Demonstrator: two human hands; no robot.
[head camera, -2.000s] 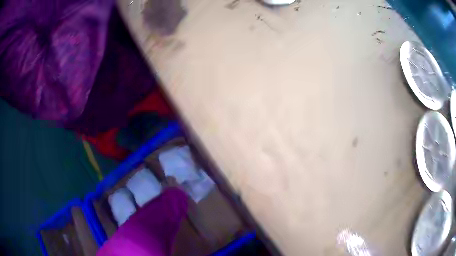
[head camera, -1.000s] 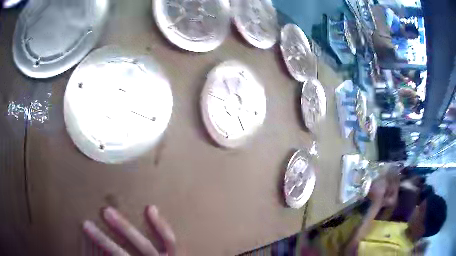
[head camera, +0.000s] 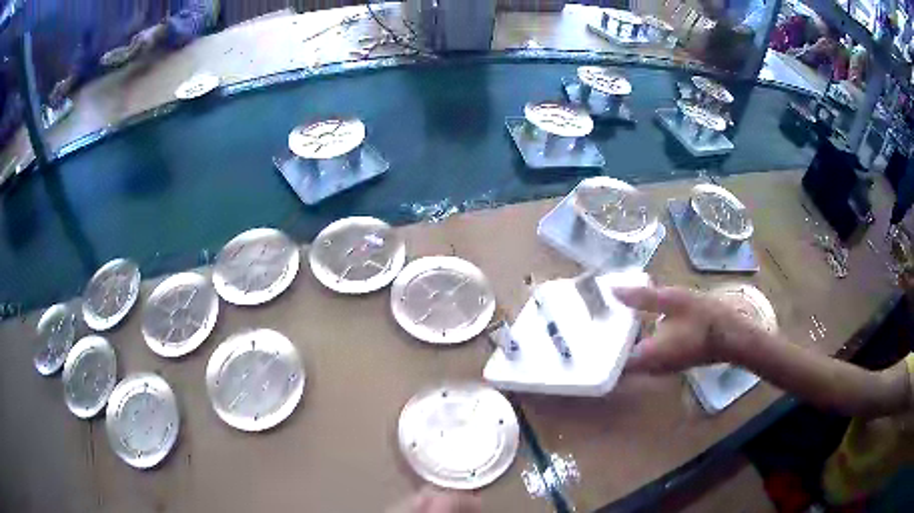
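A white square base plate (head camera: 566, 341) with short posts is held above the bench by another person's hand, reaching in from the right with a yellow sleeve. One of my hands (head camera: 441, 501) shows only as blurred fingertips at the bottom edge; I cannot tell which hand it is or its grip. The fingertips are at the near rim of a round ribbed plate (head camera: 458, 436). Another round plate (head camera: 442, 299) lies beyond it. My other hand is out of view.
Several more round plates (head camera: 256, 380) lie on the brown bench to the left. Base-and-disc assemblies stand on the bench's right side (head camera: 711, 228) and the green belt (head camera: 329, 160). Clear tape (head camera: 549, 475) marks a bench seam. Other people's arms show across the belt.
The view has swung from the crate and bench edge to the bench and belt. My spread fingers have given way to blurred fingertips at the bottom. Another person's hand with a base plate has appeared.
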